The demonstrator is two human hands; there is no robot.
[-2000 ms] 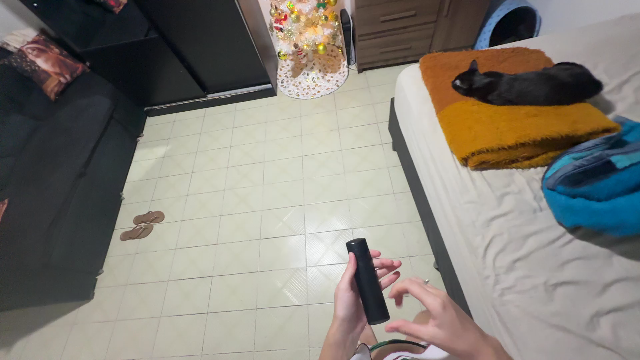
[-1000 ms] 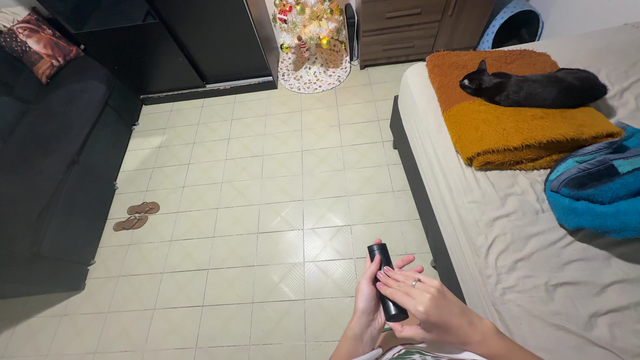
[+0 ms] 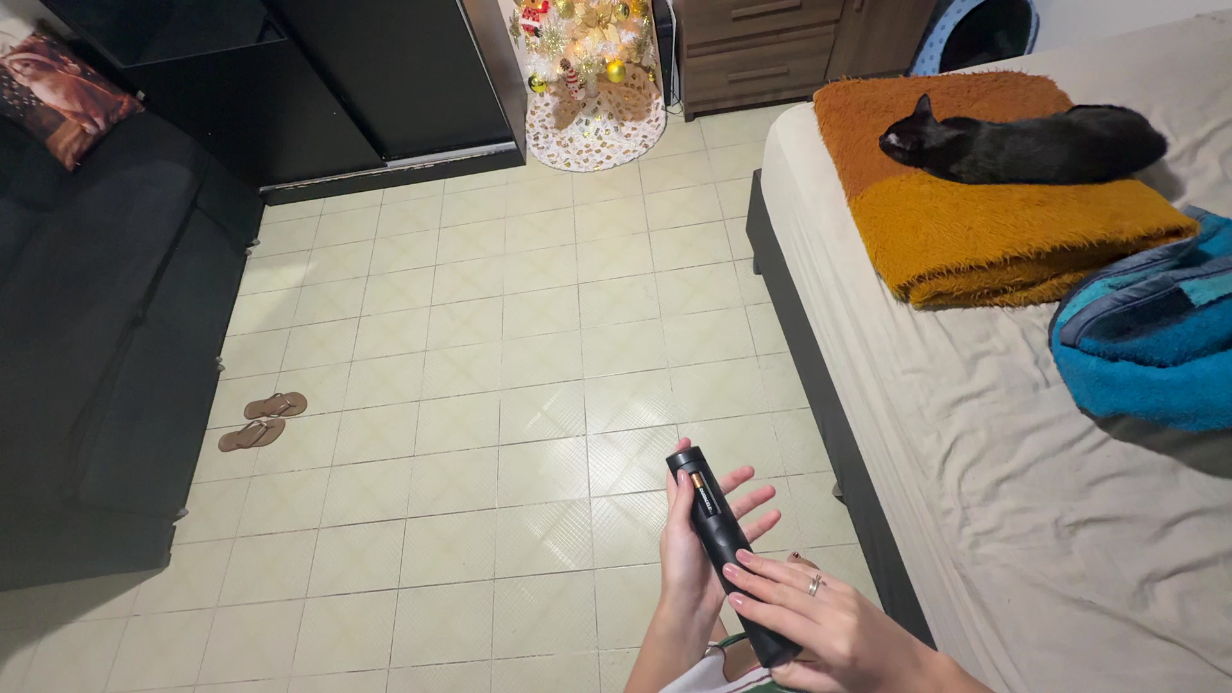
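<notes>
A slim black remote control (image 3: 724, 549), its back facing up, lies tilted between my hands at the lower right of the view. Its battery compartment shows near the upper end, with a Duracell battery (image 3: 706, 494) inside. My left hand (image 3: 691, 549) supports the remote from beneath, thumb on its edge and several fingers spread past the far side. My right hand (image 3: 804, 602), with a ring on one finger, rests on the lower part of the remote. Whether a cover is under the right fingers cannot be told.
A bed (image 3: 1001, 433) stands at the right, bearing a folded orange blanket (image 3: 1011, 236), a black cat (image 3: 1039, 144) and blue towelling fabric (image 3: 1145, 356). Brown flip-flops (image 3: 265, 421) lie on the tiled floor beside a dark sofa (image 3: 106, 318). A decorated tree (image 3: 587, 58) stands ahead.
The open battery compartment with its battery now shows; earlier the remote's visible surface looked closed. The right hand, off the remote two seconds ago, came onto it and now lies on its lower part.
</notes>
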